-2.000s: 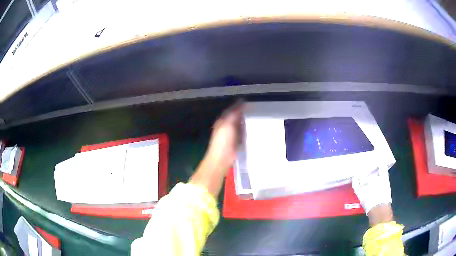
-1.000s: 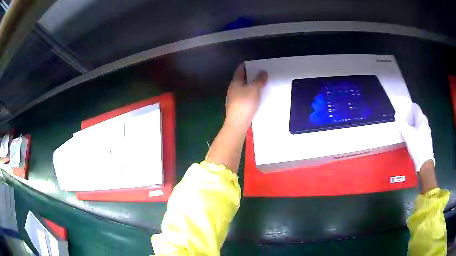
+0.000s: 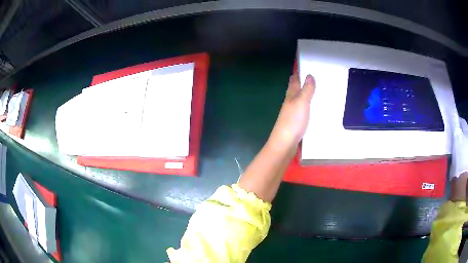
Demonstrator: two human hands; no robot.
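Note:
A white box lid (image 3: pixel 328 138) with a large printed dark-blue screen picture lies over a red tray (image 3: pixel 369 180) on the right. The tray has a small white label on its front edge. My bare left hand (image 3: pixel 299 105) holds the lid's left edge, thumb on top and fingers down the side. My right hand (image 3: pixel 460 149), in a white glove, is at the lid's right edge, partly cut off by the picture's edge. Its fingers are hard to make out. Whatever lies under the lid is hidden.
To the left, an open box with white inner card (image 3: pixel 118 115) lies on another red tray (image 3: pixel 187 164), card overhanging its left side. More trays with pale items (image 3: pixel 18 110) are at far left. A grey-white box part (image 3: pixel 35 213) is at lower left.
The lid, tray and both hands now appear further right in view. The lid, tilted over the box earlier, now lies flatter. The left tray appears larger and higher.

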